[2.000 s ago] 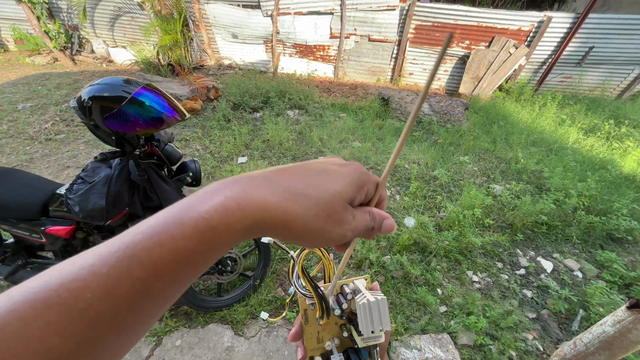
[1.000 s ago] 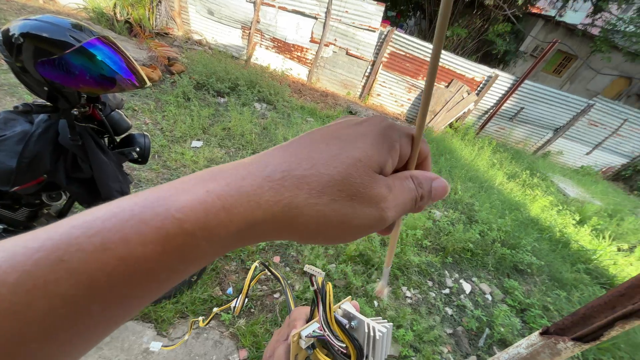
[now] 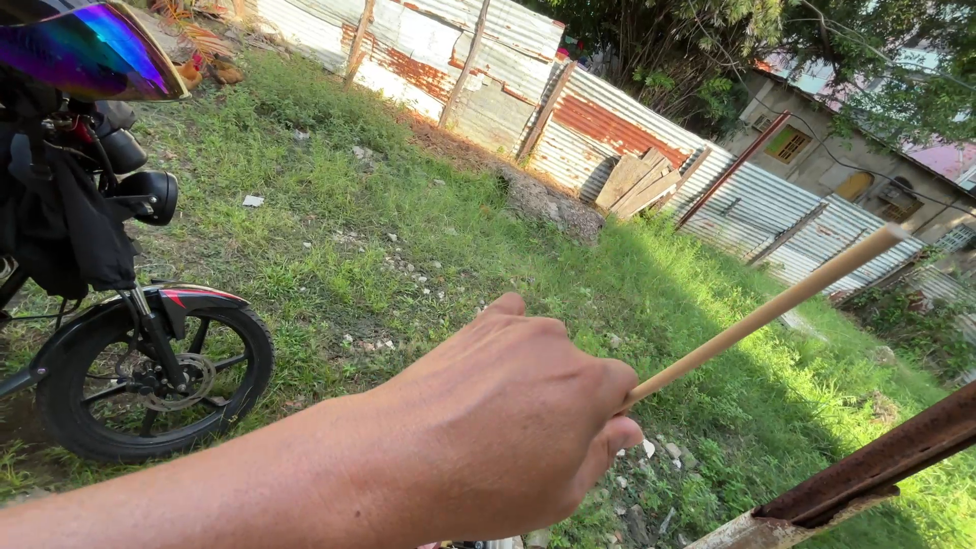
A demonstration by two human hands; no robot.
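My left hand (image 3: 526, 412) reaches in from the lower left, back of the hand up, with thumb and fingers closed round a slim wooden stick (image 3: 762, 316), the handle of a brush. The handle slants up to the right; its bristle end is hidden behind the hand. Below my left hand, slivers of a circuit board with a pale metal heatsink (image 3: 499, 543) show at the bottom edge. A small skin-toned patch lies beside them, perhaps part of my right hand (image 3: 431, 545); its grip cannot be made out.
A motorcycle front wheel (image 3: 156, 374) and a helmet with an iridescent visor (image 3: 91, 53) are at left. A rusty metal bar (image 3: 862, 465) crosses the lower right. Beyond lie grass (image 3: 488, 252), stones, a corrugated metal fence (image 3: 625, 114) and leaning wooden boards (image 3: 640, 183).
The brush handle has tipped from steeply upright to slanting rightward. The circuit board and its wires have dropped almost wholly out of sight. The view has swung to the right and tilted.
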